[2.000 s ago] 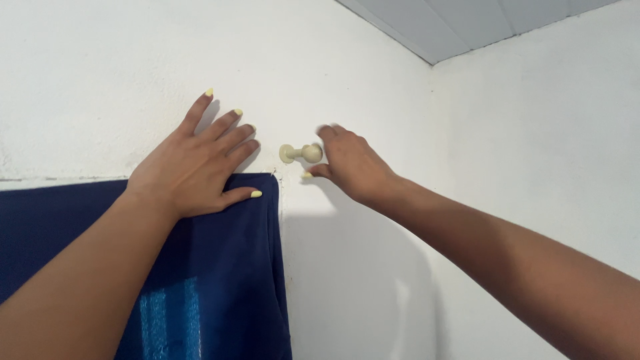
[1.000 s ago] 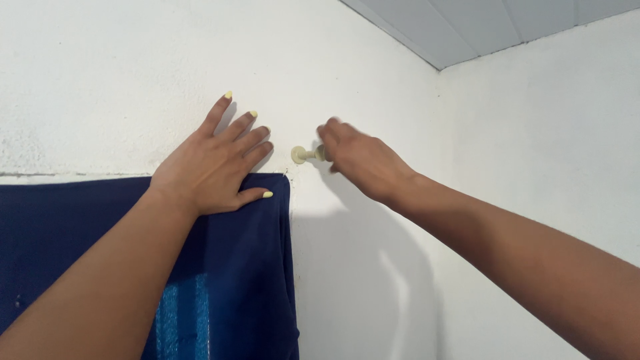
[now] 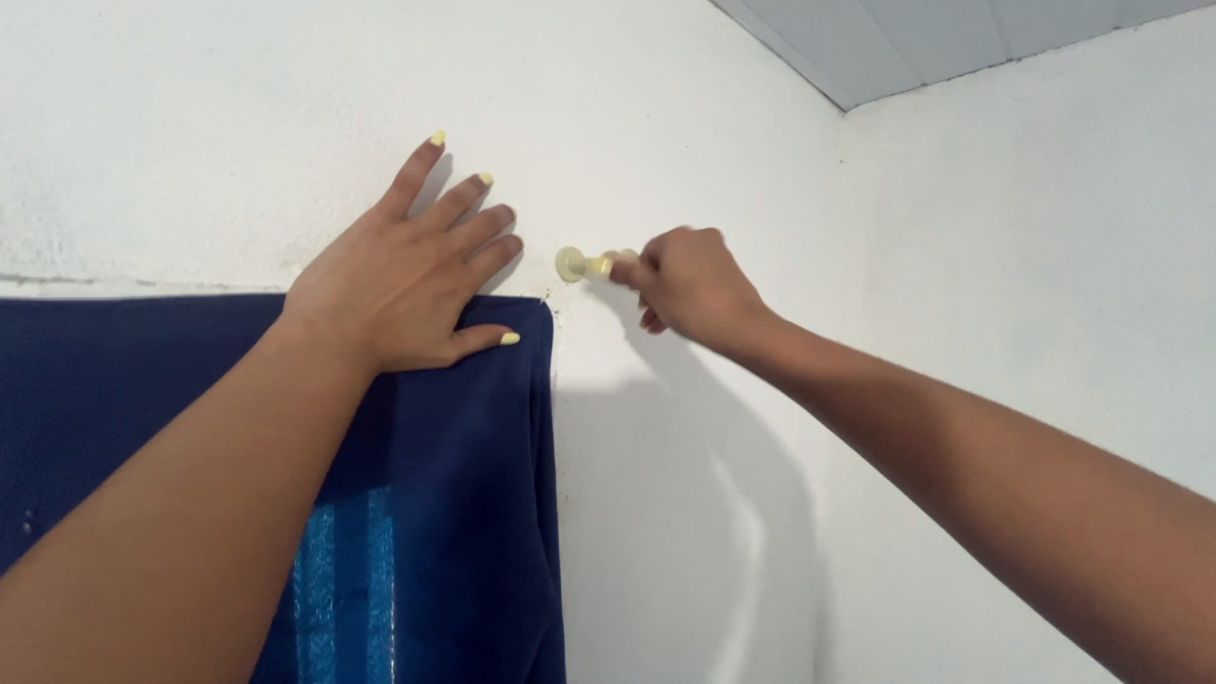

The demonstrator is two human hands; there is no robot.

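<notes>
A pale cream curtain rod holder (image 3: pixel 572 265) with a round base stands out from the white wall, just beyond the upper right corner of a dark blue cloth (image 3: pixel 475 418). My right hand (image 3: pixel 698 285) has its fingers around the outer end of the holder, which they partly hide. To the left, my left hand (image 3: pixel 408 271) lies flat with fingers spread, its fingertips on the wall above the cloth and its thumb over the cloth's top edge. It grasps nothing.
The white wall (image 3: pixel 646 123) meets a second wall (image 3: pixel 1026 247) at a corner on the right. Grey ceiling panels (image 3: pixel 931 38) come down to that corner. Light shows through the cloth in bluish stripes at the lower left.
My right hand has turned about the holder's outer end; two seconds ago its thumb and fingers were apart around the knob. My left hand has stayed against the wall and cloth.
</notes>
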